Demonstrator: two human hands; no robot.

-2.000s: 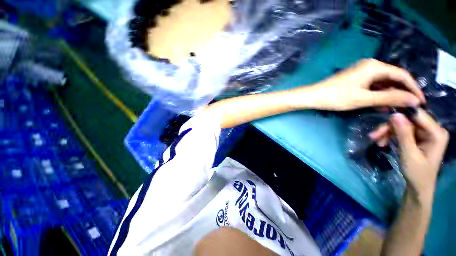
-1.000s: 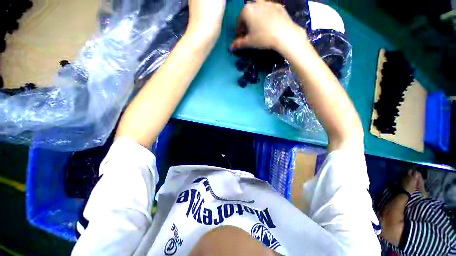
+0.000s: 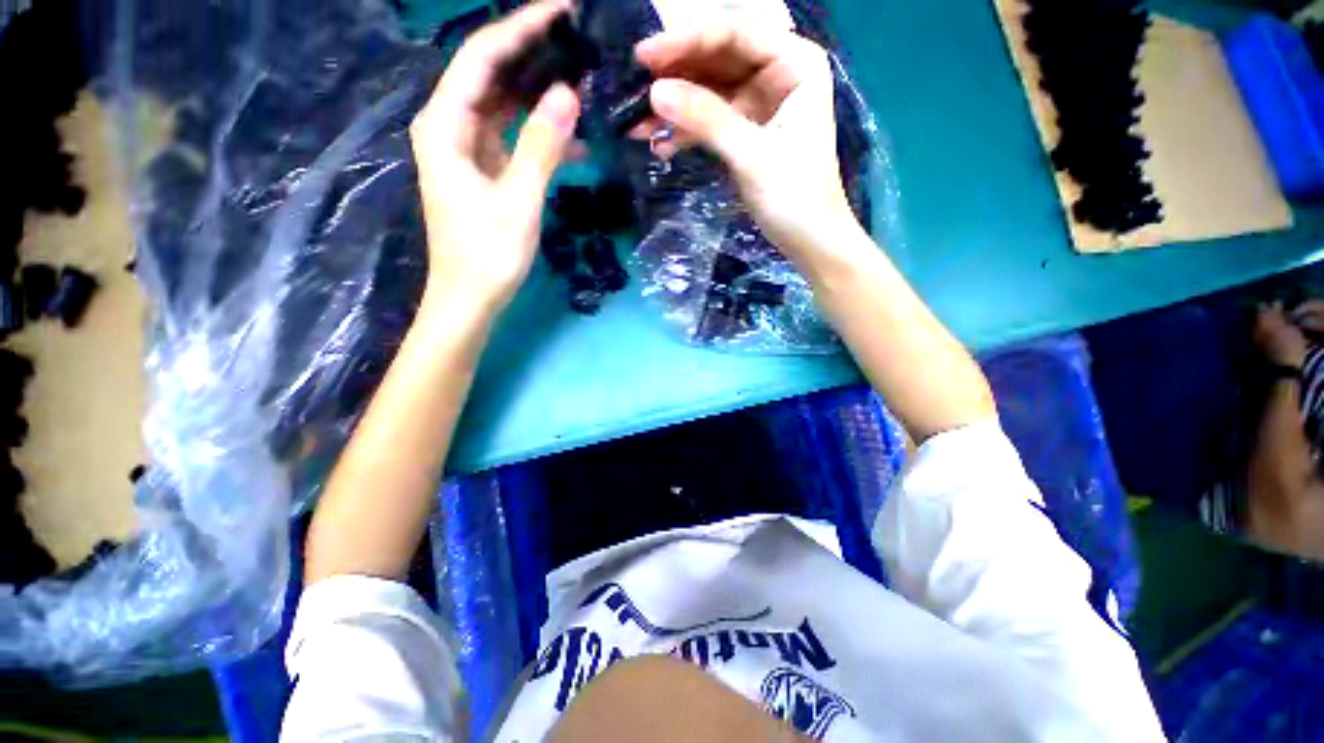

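My left hand (image 3: 487, 174) is raised over the bench with a black plastic housing (image 3: 564, 55) between its curled fingers and thumb. My right hand (image 3: 762, 131) is just to its right, apart from it, with thumb and fingers close together; whether a small piece is between the fingertips cannot be made out. Loose black housings (image 3: 587, 240) lie in a small heap on the green bench below the hands. The clear parts bag (image 3: 748, 298) with black pieces lies under and beside my right hand, its white label (image 3: 726, 15) partly hidden.
A large cloudy liner bag (image 3: 218, 392) with cardboard (image 3: 102, 334) and black parts is at left. Cardboard (image 3: 1212, 138) with black rows (image 3: 1089, 116) and a blue bin (image 3: 1278, 102) are at right. Blue crates (image 3: 1038, 421) stand below the bench edge. Another person's arm (image 3: 1292, 450) shows at far right.
The view has turned and shifted. My left hand, out of the picture one second ago, now shows with a housing. My right hand has moved from above the loose heap to beside my left hand.
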